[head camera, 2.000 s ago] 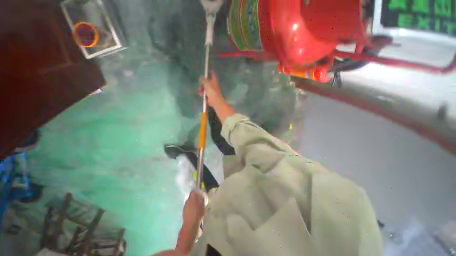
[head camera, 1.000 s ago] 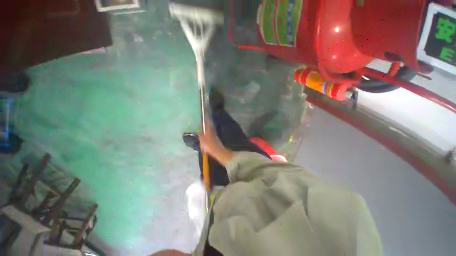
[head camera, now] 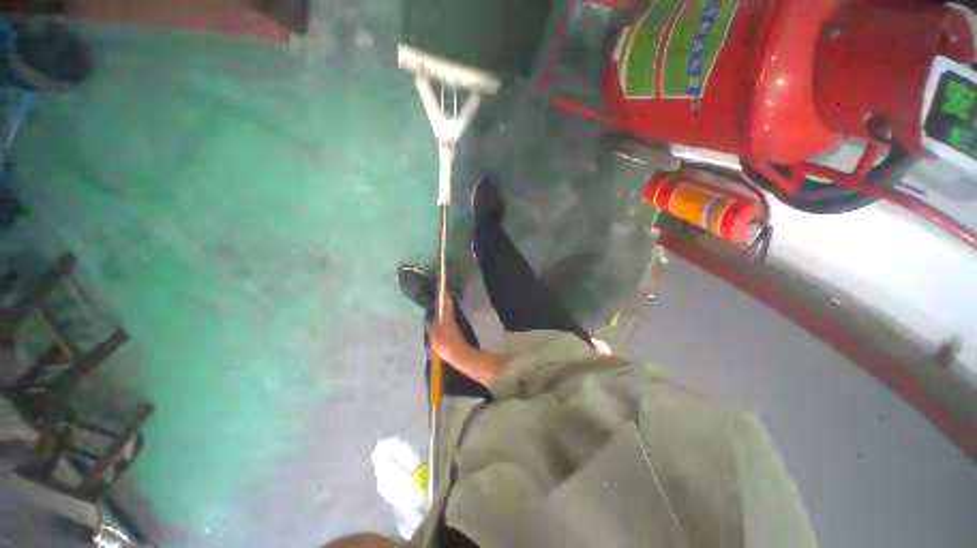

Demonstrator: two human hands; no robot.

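The mop has a white Y-shaped fork with a pale bar across its end, on the floor at the top centre, close to a dark green object's edge. Its thin pole runs down to the bottom, with an orange band partway. My right hand is closed around the pole just above the orange band. My left hand is not visible; only a bit of bare skin shows at the bottom edge. A crinkled white plastic bag with a yellow-green patch lies beside the lower pole.
The dark green object stands at the top. A large red wheeled extinguisher and a small red extinguisher are at the upper right by the wall. Dark wooden stools stand at the left. My legs and shoes are beside the pole.
The mop head has moved down in view and shows fully, beside the dark green object. The stools have shifted left. The left hand, on the lower pole two seconds ago, has left view.
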